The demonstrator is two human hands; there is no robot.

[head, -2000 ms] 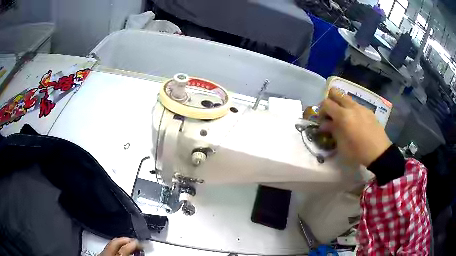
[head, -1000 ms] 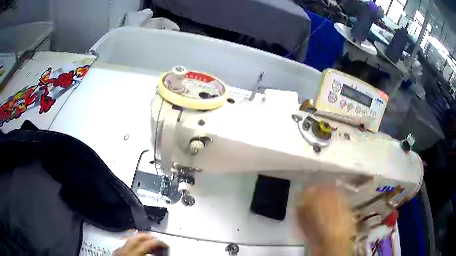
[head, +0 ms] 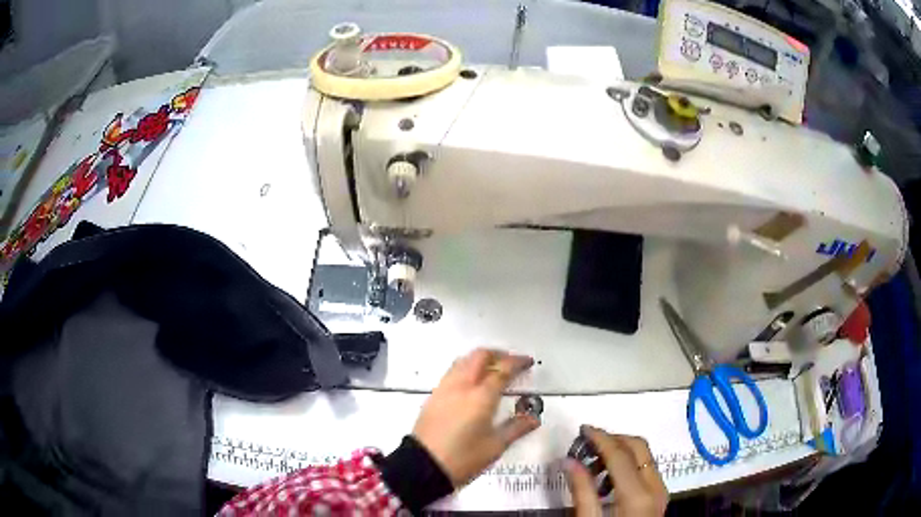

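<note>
A small round metal piece (head: 528, 405) lies on the white table by the machine bed's front edge. My left hand (head: 475, 414) is beside it, thumb and fingers apart, with no object visibly held. My right hand (head: 621, 477), cut off by the bottom edge, pinches a dark, round metal part, possibly a bobbin case (head: 586, 456). The needle and presser foot area (head: 389, 275) is up and left of my hands. The dark garment (head: 151, 313) lies at the left, its narrow end (head: 360, 348) on the bed.
Blue-handled scissors (head: 725, 409) lie at the right, near a black flat rectangle (head: 603, 281) under the machine arm (head: 545, 151). A small tray (head: 850, 399) with a purple item is at far right. A tape roll (head: 387, 88) lies on the head; the control panel (head: 735, 56) stands behind.
The view has tilted down. My right hand has left the bobbin winder and come down to the front edge, now with the dark round part. My left hand has moved right, towards the small metal piece.
</note>
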